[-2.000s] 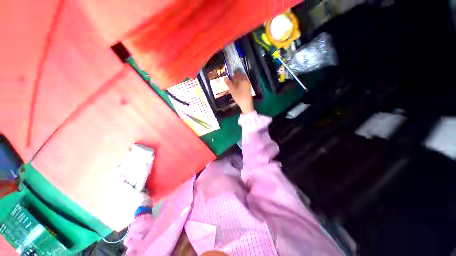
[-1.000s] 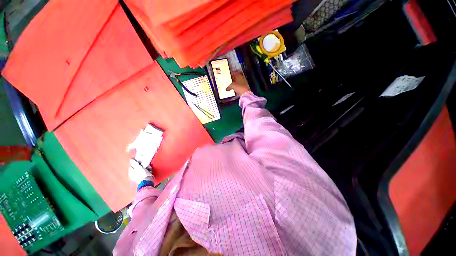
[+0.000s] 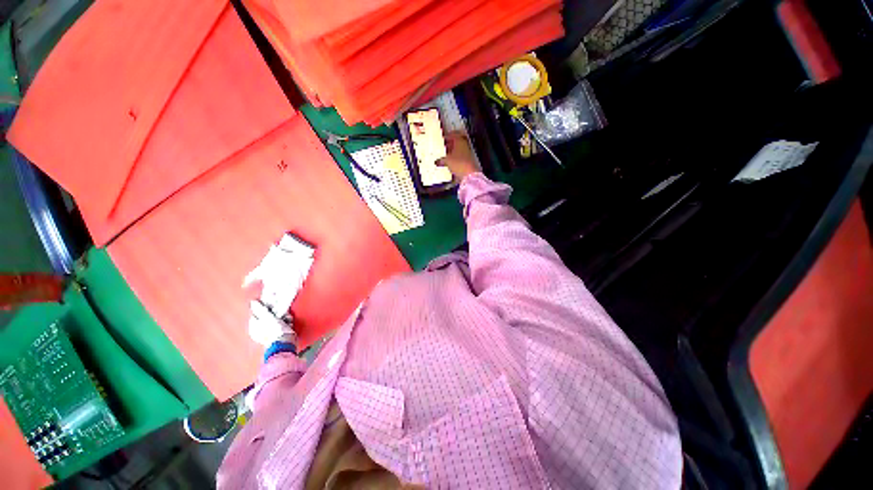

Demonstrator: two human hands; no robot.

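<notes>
My bare right hand (image 3: 458, 156) rests at the right edge of a dark mobile phone (image 3: 427, 144) with a bright screen, its thumb on or over the screen. My gloved left hand (image 3: 269, 324) has a blue band at the wrist and holds a white glove (image 3: 288, 270) above or on an orange-red foam sheet (image 3: 354, 230). A sticker sheet (image 3: 394, 182) with rows of dots lies left of the phone, with side cutters (image 3: 352, 153) across its upper left.
Stacked foam sheets (image 3: 421, 57) stand behind the phone. A yellow tape roll (image 3: 524, 79) and clear bag (image 3: 570, 115) lie right of it. A green circuit board (image 3: 59, 388) lies at lower left. A black bin (image 3: 747, 373) with an orange-red sheet is at far right.
The head view has shifted since two seconds ago. The right hand has moved from the phone's top to its right edge. Little differs from one second ago.
</notes>
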